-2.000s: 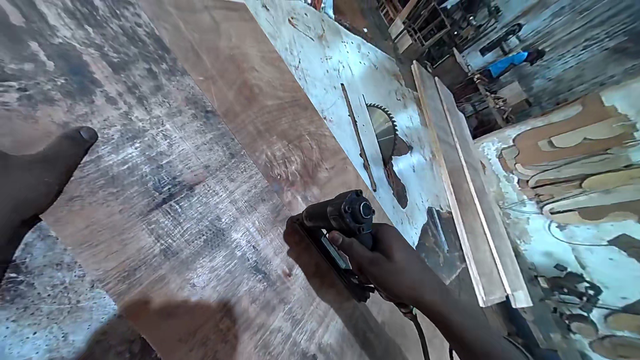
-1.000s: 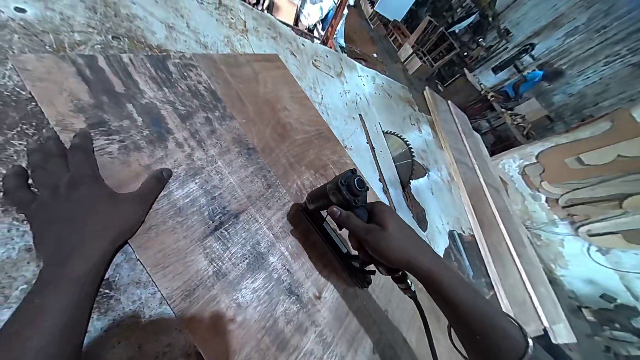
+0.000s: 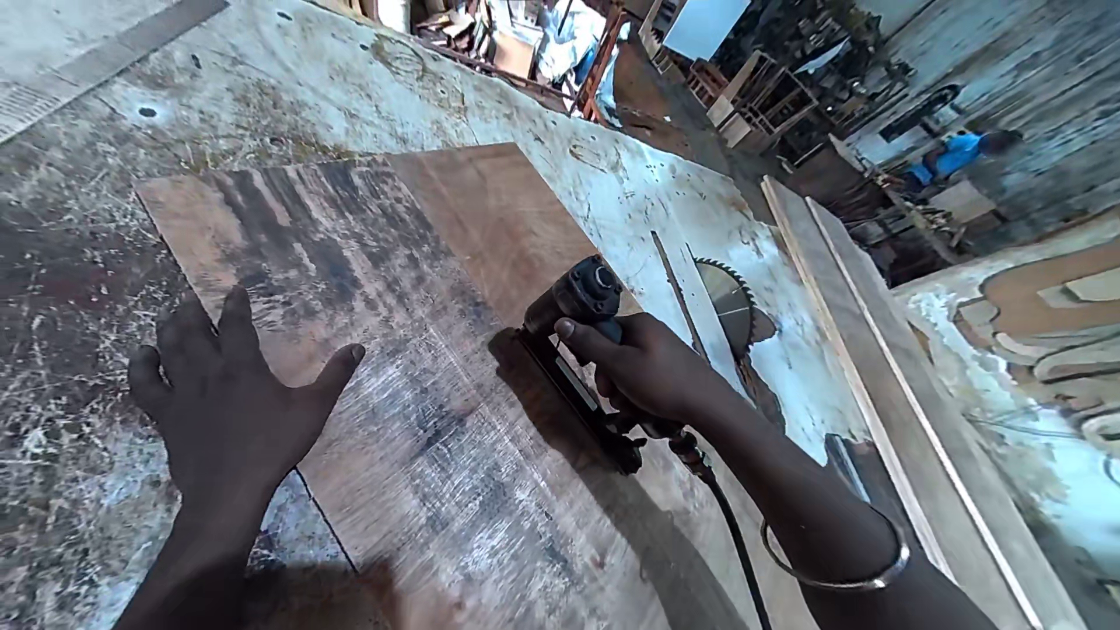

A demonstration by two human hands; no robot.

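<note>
A sheet of plywood (image 3: 411,420), stained dark in its left part and plain brown along its right, lies on a worn, paint-marked worktable. My right hand (image 3: 643,363) grips a black pneumatic nailer or stapler (image 3: 573,293) by its handle, its nose over the plywood and its magazine slanting down to the right. An air hose (image 3: 731,516) runs from the handle's base toward the bottom edge. My left hand (image 3: 241,394) is spread across the left edge of the sheet, fingers apart, holding nothing. Whether the nose touches the wood cannot be told.
On the table right of the sheet lie a circular saw blade (image 3: 728,302) and a thin strip (image 3: 678,289). Long boards (image 3: 884,385) stretch along the right side. Cut wooden shapes (image 3: 1050,297) lie at the far right. A person in blue (image 3: 954,157) is in the background, near stacked wood.
My left hand, partly out of view at the left two seconds ago, now shows whole on the sheet's left edge. My right hand keeps its grip on the tool. The view has shifted.
</note>
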